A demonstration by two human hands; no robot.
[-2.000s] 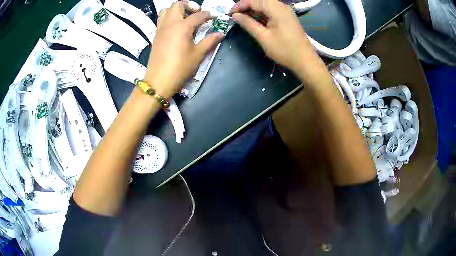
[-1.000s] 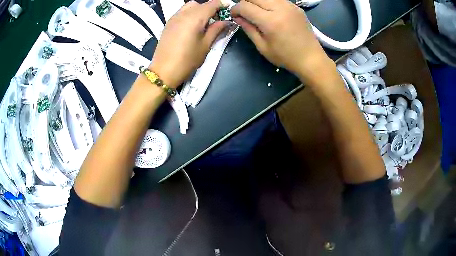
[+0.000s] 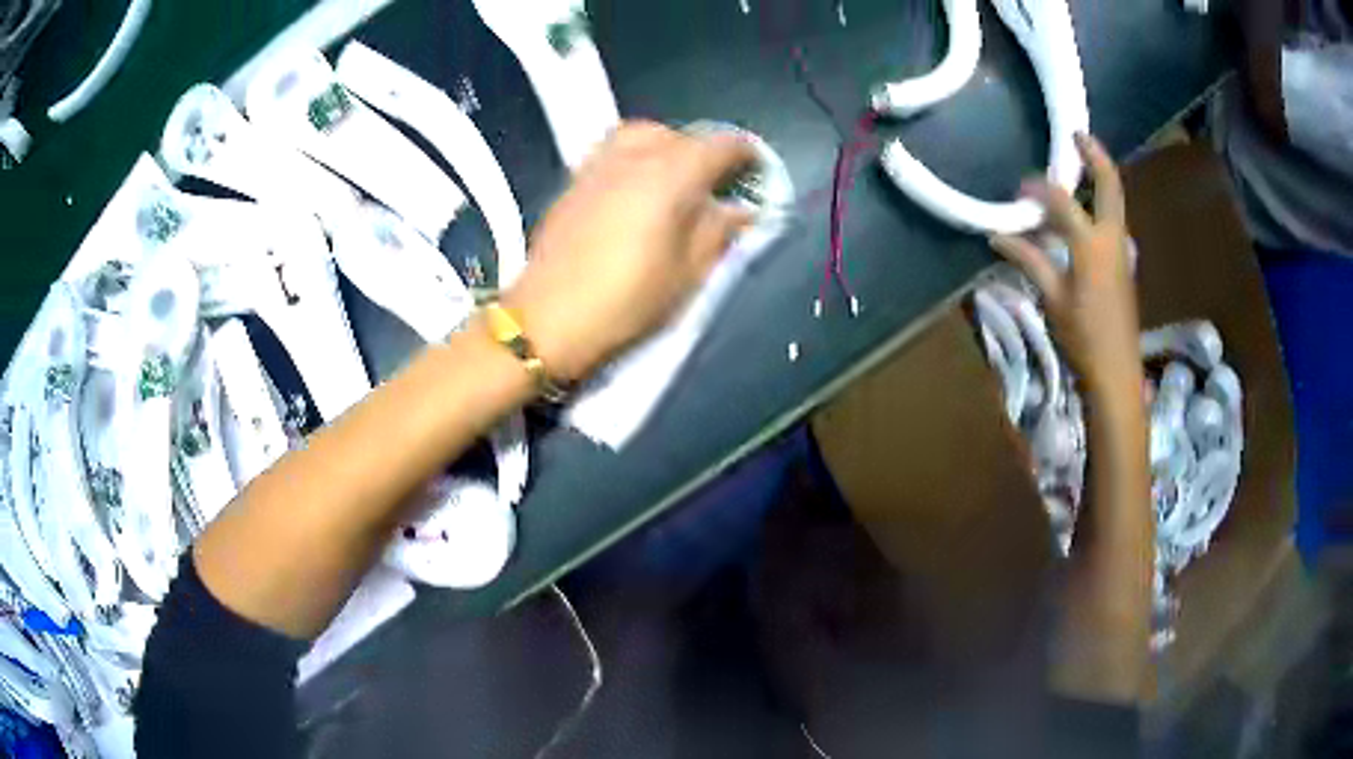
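Observation:
My left hand (image 3: 631,245) is over a white curved housing half (image 3: 641,383) on the dark bench, with its fingers at the round head; the hand is blurred. The head shows beyond my fingertips, and its circuit board is not clear. My right hand (image 3: 1080,252) is at the bench's right edge, fingers spread around the lower bend of a smooth white C-shaped wired arm (image 3: 950,200). Whether it grips the arm is not clear. Red and black lead wires (image 3: 840,223) trail from the arm's end onto the bench, with small pale plugs at their tips.
Overlapping white shells with green boards (image 3: 156,371) cover the left side. A round vented shell (image 3: 460,537) lies near the front edge. A cardboard box (image 3: 920,445) with heaped white curved parts stands below right. Part of a person (image 3: 1306,134) shows at the upper right.
My hands have moved apart. My right hand went right and down to the white arm, and the lead wires now show. My left hand and the housing half sit lower.

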